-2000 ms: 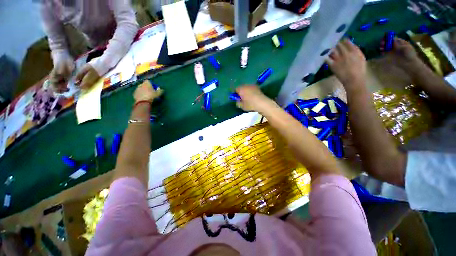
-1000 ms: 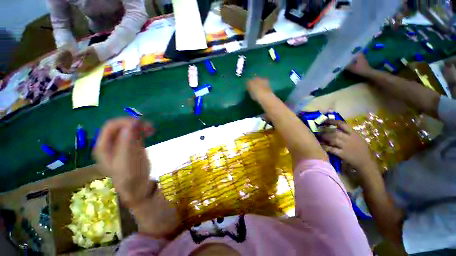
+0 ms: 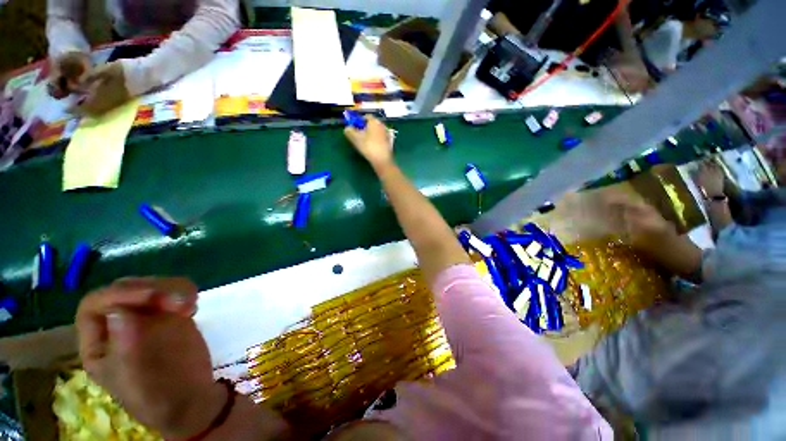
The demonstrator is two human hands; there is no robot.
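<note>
My right hand [image 3: 372,142] reaches across the green belt [image 3: 233,237] to its far edge, its fingers on a blue cell [image 3: 354,120]. My left hand [image 3: 142,349] is raised at lower left, near the camera and blurred, with curled fingers; whether it holds something small cannot be told. Gold taped strips [image 3: 345,353] with thin dark wires lie in rows on a white sheet [image 3: 250,301] below my right arm. More blue cells lie scattered on the belt, such as a pair [image 3: 302,207] in the middle.
Blue cells with pale pads are heaped [image 3: 530,271] right of my arm. A box of yellow pieces [image 3: 90,413] is at lower left. A grey metal upright [image 3: 595,121] slants across the right. Pink-wrapped parts [image 3: 296,153] lie on the belt. Other people's arms are at upper left and right.
My right hand has moved up and left across the belt onto a blue cell. My left hand has moved down and left. The view has shifted, and the neighbour's hand has left the blue heap.
</note>
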